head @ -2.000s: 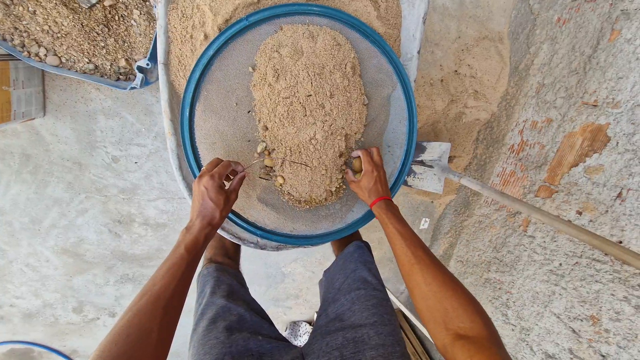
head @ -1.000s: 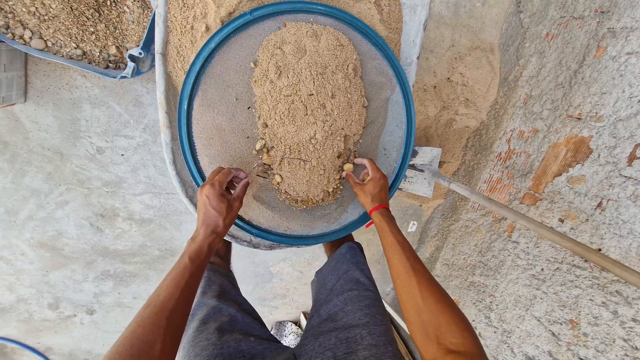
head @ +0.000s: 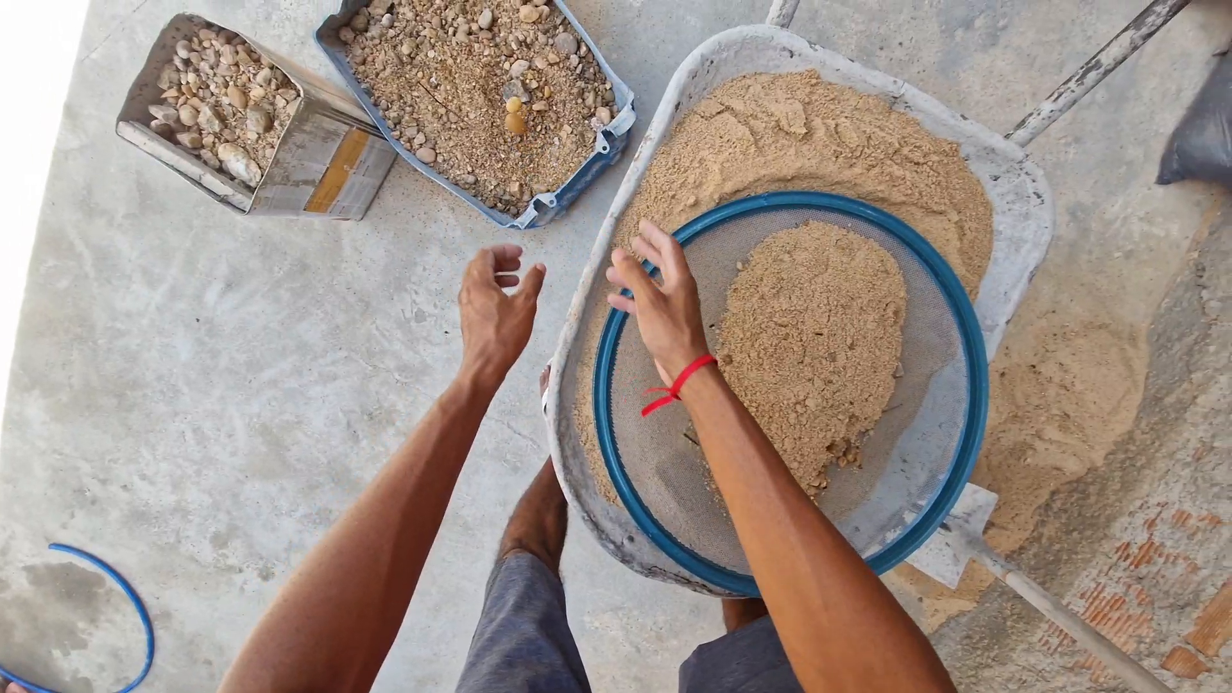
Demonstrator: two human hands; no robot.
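My left hand (head: pixel 498 310), fingers apart and holding nothing, is in the air over the concrete floor, left of the wheelbarrow. Above the left rim of a round blue-framed sieve (head: pixel 974 385) is my right hand (head: pixel 659 289), empty, its fingers spread, a red string at the wrist. The sieve rests on the wheelbarrow tray (head: pixel 1025 226), which holds fine sand (head: pixel 818 125). A mound of coarser damp sand (head: pixel 813 337) lies on the mesh, with a few small pebbles at its lower end. My right forearm hides part of the mesh.
A blue plastic container (head: pixel 616 135) of gravel, two yellowish stones on top, stands at upper left beside a square metal can (head: pixel 337 168) of stones. A shovel (head: pixel 962 534) lies at lower right near a rough wall. A blue hose (head: pixel 140 602) is at lower left.
Both hands have left the lower edge of the sand mound and moved left toward the gravel container. The stone at my right fingertips is no longer there. The view has swung left.
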